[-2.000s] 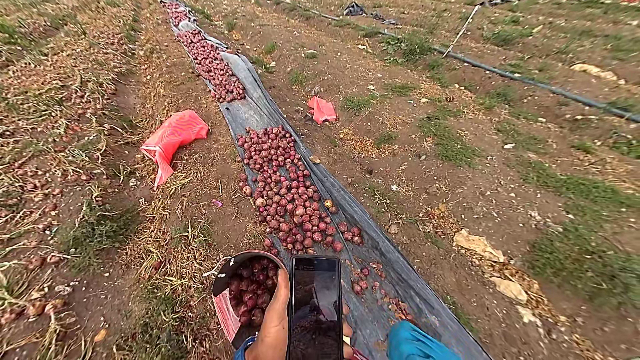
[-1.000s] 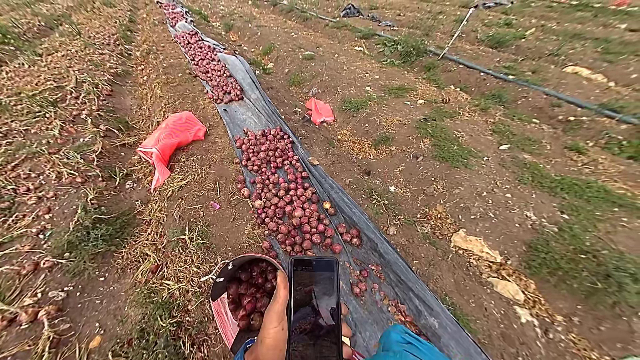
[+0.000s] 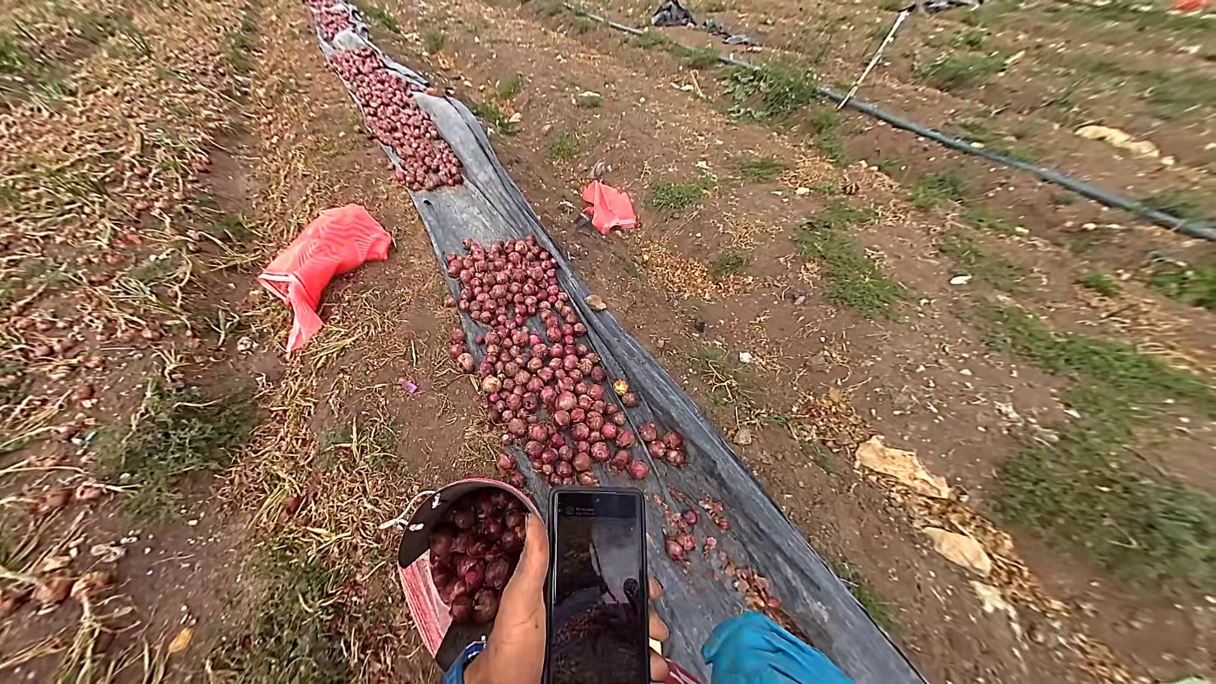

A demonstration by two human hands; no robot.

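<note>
My left hand [image 3: 518, 608] is shut on a black smartphone [image 3: 596, 589], held upright with the thumb along its left edge and fingertips showing at its right edge. Left of the thumb is a reddish bucket [image 3: 427, 589] with a dark inside, holding many red onions [image 3: 478, 551]. It stands partly behind my hand. Beyond the phone, a heap of red onions [image 3: 541, 361] lies on a long grey plastic sheet [image 3: 750, 494]. Bright blue material [image 3: 765, 651] shows at the lower edge; whether it is a glove on my right hand or other cloth is unclear.
A red mesh sack [image 3: 332, 256] lies left of the sheet and a smaller red piece [image 3: 608, 206] lies right of it. More onions [image 3: 399, 119] cover the sheet farther off. A dark hose [image 3: 1007, 161] crosses the soil at the upper right. Pale stones [image 3: 902, 465] lie at the right.
The blue material at the bottom has shifted and its visible shape has changed. My left hand keeps its hold on the phone beside the bucket.
</note>
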